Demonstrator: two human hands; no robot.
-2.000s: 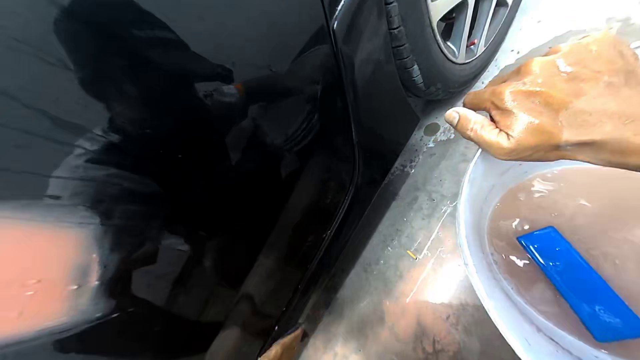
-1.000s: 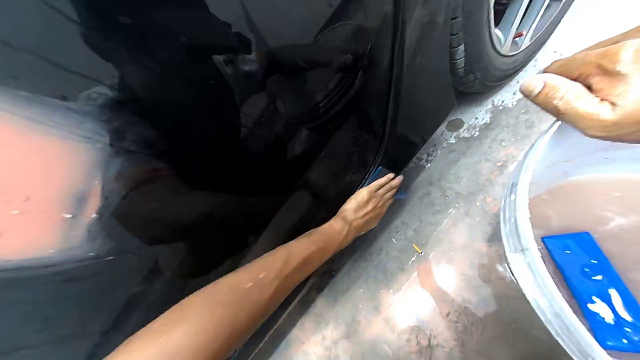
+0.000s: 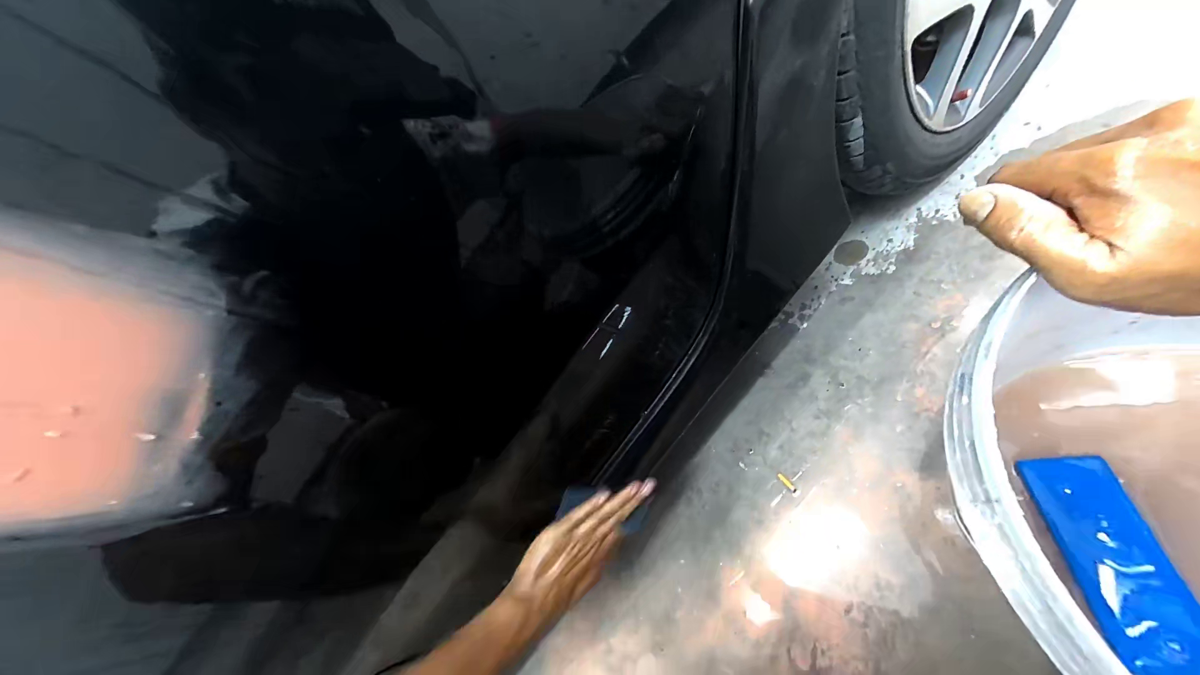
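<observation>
My left hand (image 3: 572, 548) lies flat, fingers together, on a dark blue sheet (image 3: 634, 517), perhaps sandpaper, pressed to the lower edge of a glossy black car door (image 3: 394, 281). Most of the sheet is under the fingers. At the right, my right hand (image 3: 1097, 211) is loosely curled above the rim of a whitish tub (image 3: 970, 441); its palm side is hidden, so I cannot tell whether it holds anything. A blue flat block (image 3: 1111, 562) lies in the tub's murky water. A smooth salmon-coloured patch (image 3: 84, 384) with grey edges shows on the door at the left.
A car wheel with a black tyre (image 3: 891, 122) stands at the top right, beyond the door seam. Wet concrete floor (image 3: 806, 403) runs between the car and the tub. A small yellow stub (image 3: 787, 483) lies on it.
My left hand, little seen two seconds ago, came onto the car's lower edge and has since moved down along it, towards me, with the dark blue sheet. My right hand stays above the tub.
</observation>
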